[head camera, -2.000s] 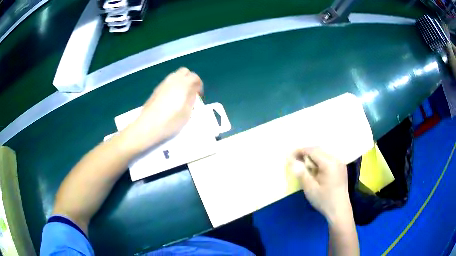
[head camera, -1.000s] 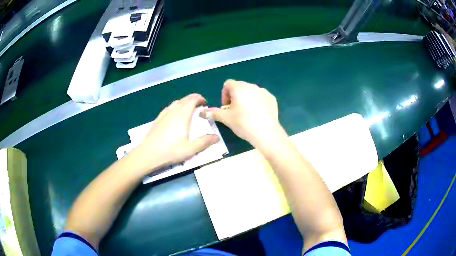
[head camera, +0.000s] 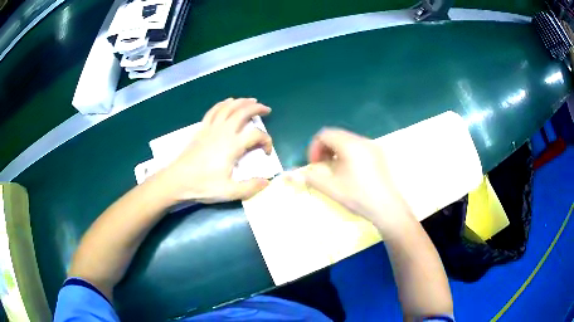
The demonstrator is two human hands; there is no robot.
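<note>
White flat packages [head camera: 176, 141] lie overlapped on the dark green worktop, left of centre. My left hand [head camera: 217, 154] lies over them with fingers bent and holds them, hiding much of their faces. The white-to-cream label sheet [head camera: 422, 157] lies to their right, with a yellowish area on its left part. My right hand [head camera: 352, 170] is over the sheet, thumb and fingers bent near the packages' right edge. It is blurred, and I cannot tell whether anything is between its fingertips.
Beyond the metal rail [head camera: 264, 51] lie a stack of packages [head camera: 146, 33] and a white bar [head camera: 97, 85]. Spare label sheets [head camera: 19, 251] stand at the far left edge. Yellow waste liner [head camera: 484, 210] sits in the black-bagged bin [head camera: 517, 188] at right.
Two seconds ago my right hand was lower on the sheet; it then went to the packages' upper right and has now come back down towards their right edge. My left hand stays on the packages.
</note>
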